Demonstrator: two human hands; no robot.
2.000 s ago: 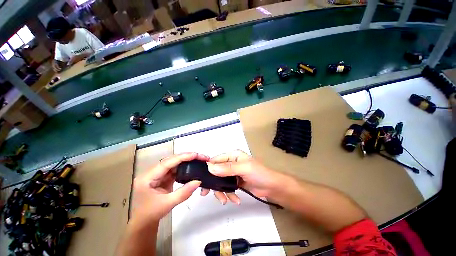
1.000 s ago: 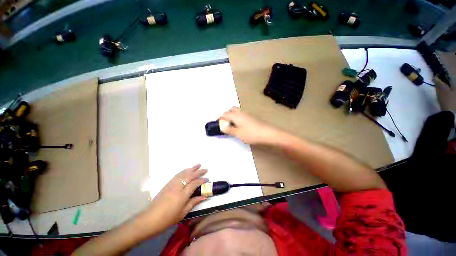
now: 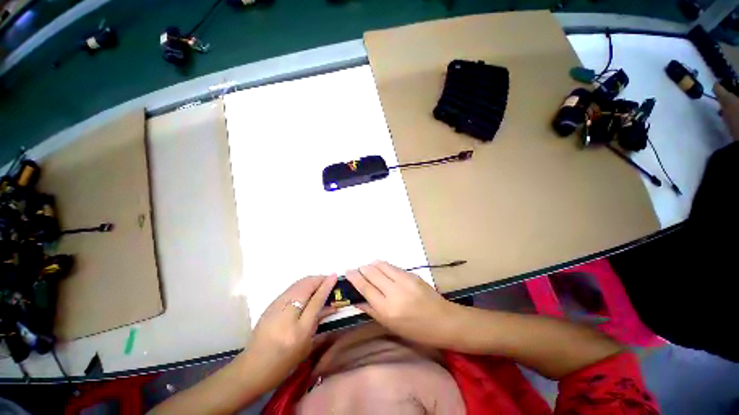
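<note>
A black oblong unit with a yellow patch lies at the front edge of the white work sheet. My left hand is on its left end and my right hand is on its right end. The fingers hide much of it. A thin black cable runs right from behind my right hand. Another black unit lies on the sheet further back, with a small orange-yellow mark on top and its cable with a plug reaching right over the cardboard.
Stacked black covers sit on the right cardboard. A unit cluster lies right of them. A unit pile is at far left by the left cardboard. The green conveyor carries units behind. Another person's hand is at right.
My right hand has left the back unit and come down beside my left hand. The front unit now shows a yellow patch between both hands. The view has shifted slightly.
</note>
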